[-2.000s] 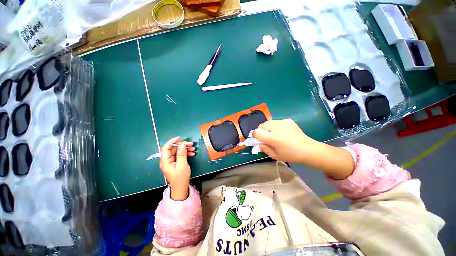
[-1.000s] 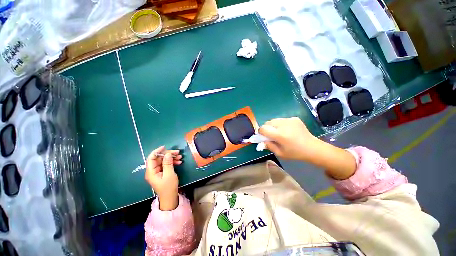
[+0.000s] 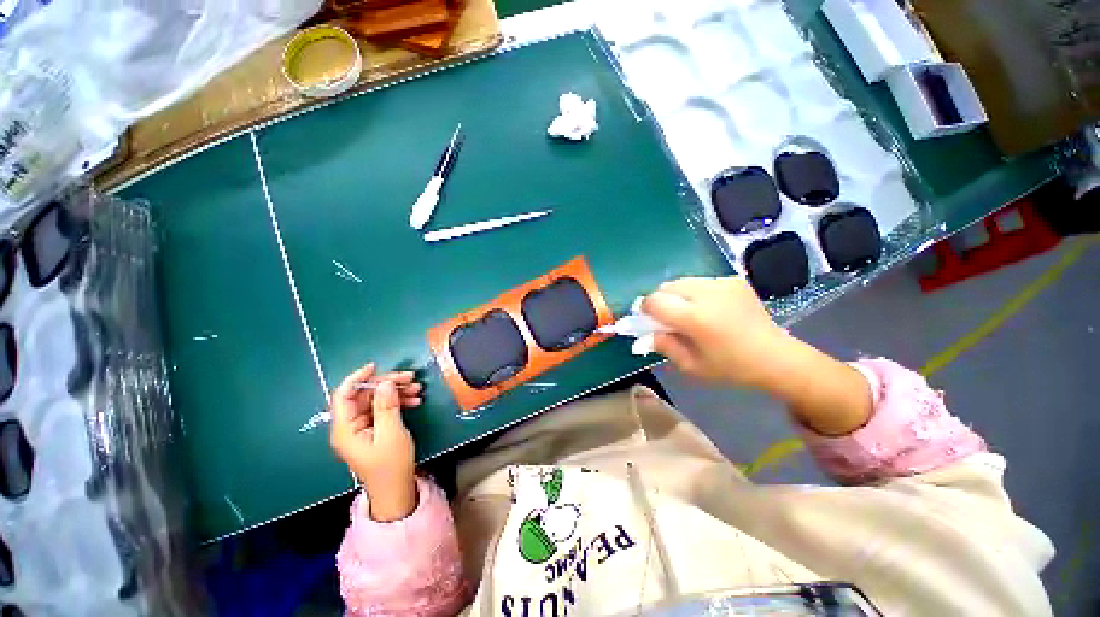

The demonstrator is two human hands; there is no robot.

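An orange fixture [image 3: 466,394] lies tilted on the green mat with two black rounded-square parts in it, a left one [image 3: 489,348] and a right one [image 3: 560,312]. My right hand [image 3: 712,328] holds a small white squeeze bottle [image 3: 643,325]; its narrow tip is at the lower right edge of the right black part. Whether it touches cannot be told. My left hand [image 3: 373,424] is left of the fixture, above the mat, with a thin sliver [image 3: 381,386] between its fingertips, hard to see.
A white stick [image 3: 489,225] and a white-handled, dark-tipped tool [image 3: 436,181] lie behind the fixture, with crumpled tissue [image 3: 573,117] farther back. A white tray [image 3: 712,90] with black parts is at right, stacked trays [image 3: 72,398] at left. A yellow tape roll [image 3: 322,60] is at the rear.
The bottle tip has moved from the left black part to the right part's lower right edge. The whole view has shifted, so the bench things appear farther left. My left hand still pinches the sliver.
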